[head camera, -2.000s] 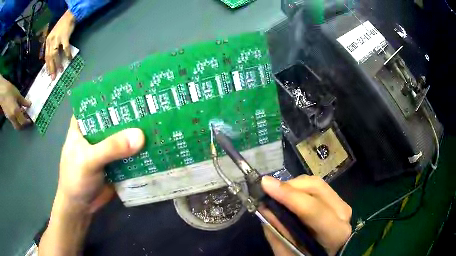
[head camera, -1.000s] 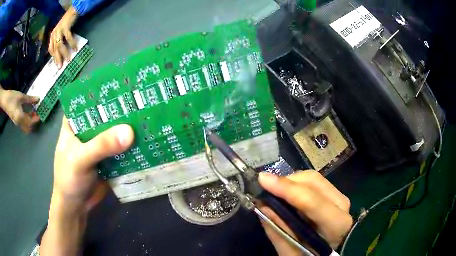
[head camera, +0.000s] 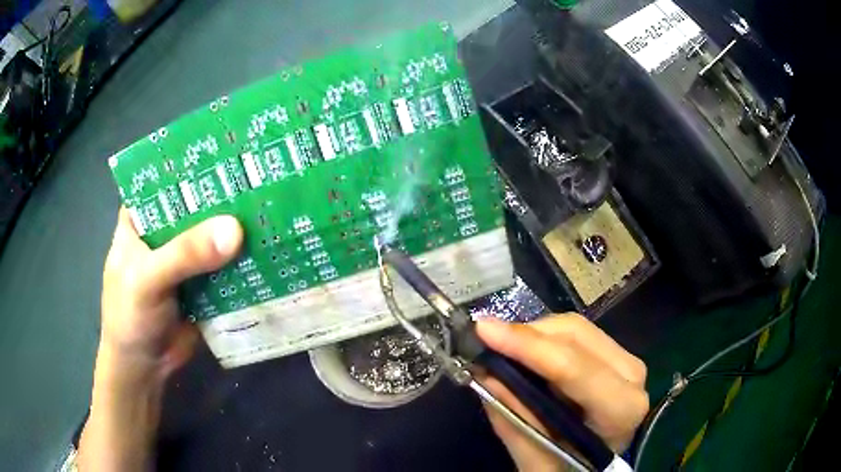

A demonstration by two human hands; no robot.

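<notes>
My left hand point(head camera: 161, 295) grips the green PCB panel point(head camera: 304, 175) at its lower left corner, thumb on the face. A pale scuffed strip point(head camera: 350, 312) runs along the panel's lower edge. My right hand point(head camera: 576, 378) holds the soldering iron point(head camera: 516, 373), black-handled with a dark shaft. The thin curved solder feed tube point(head camera: 398, 309) is clamped beside it. The iron tip and tube end meet at the panel's lower middle, and thin smoke rises there. The fingers of my left hand behind the panel are hidden.
A round solder waste cup point(head camera: 332, 373) lies below the panel. To the right are the iron stand point(head camera: 521, 111), the yellow-tan sponge point(head camera: 595, 253) and the dark solder feeder point(head camera: 636, 157) with a white label. A hose and cord point(head camera: 728, 355) run at lower right.
The panel has moved a little left and up. The iron tip has shifted slightly down and left on it, and smoke has drifted. The other person's hands and their board have left view.
</notes>
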